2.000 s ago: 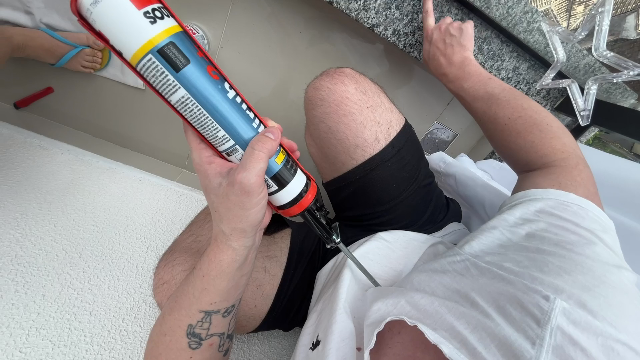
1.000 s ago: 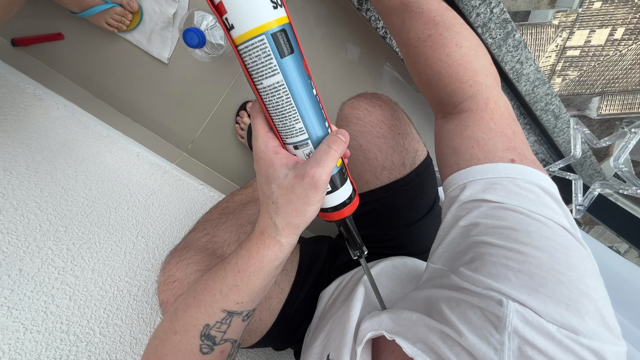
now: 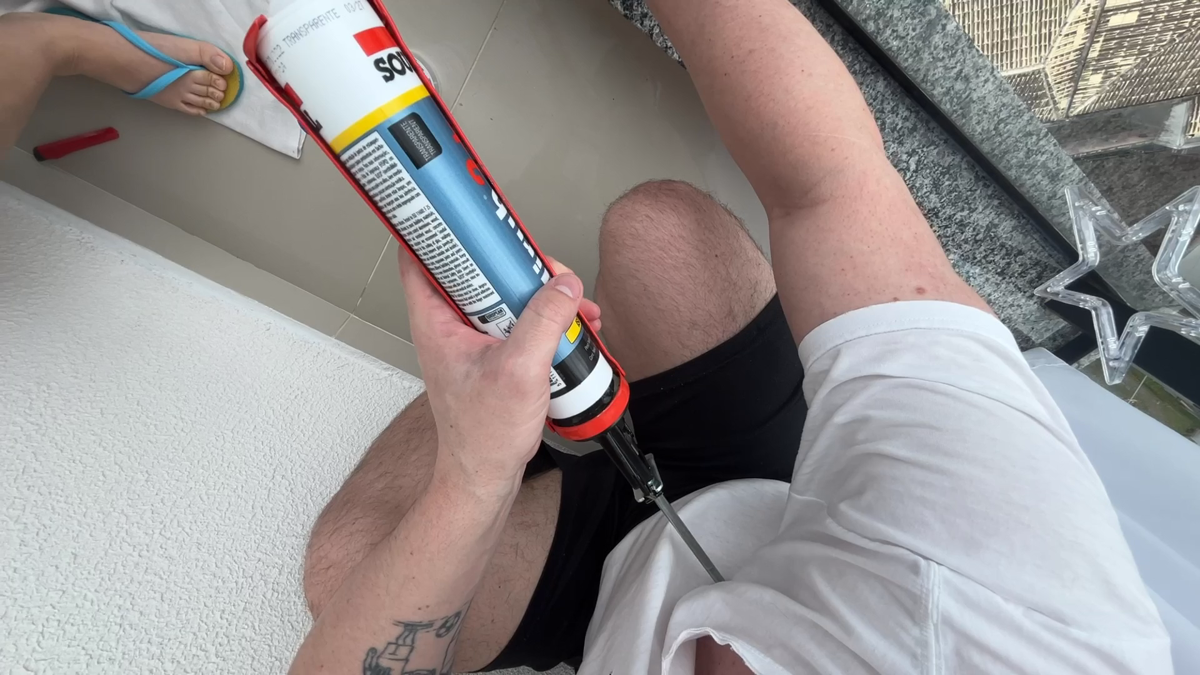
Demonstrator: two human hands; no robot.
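My left hand (image 3: 487, 375) is closed around a red caulking gun (image 3: 589, 427) loaded with a sealant cartridge (image 3: 445, 211) in white, yellow and blue. The gun lies at a slant above my lap, its cartridge end toward the upper left. Its thumb side faces me, with the thumb across the cartridge near the black and red rear collar. From the black handle part, a thin metal rod (image 3: 689, 539) runs back to my white shirt. The cartridge's front end is cut off by the top edge. My right arm stretches up over the granite; its hand is out of view.
A granite ledge (image 3: 984, 225) with a dark rail runs along the right, beside a clear star ornament (image 3: 1097, 281). Another person's foot (image 3: 192, 80) in a blue flip-flop rests on white cloth (image 3: 272, 117). A red object (image 3: 75, 143) lies on the tiles. A white textured wall (image 3: 169, 422) borders the left.
My right hand, seen over the granite ledge two seconds ago, has left the view at the top. The left hand keeps its hold on the caulking gun. The blue-capped bottle is no longer plainly visible.
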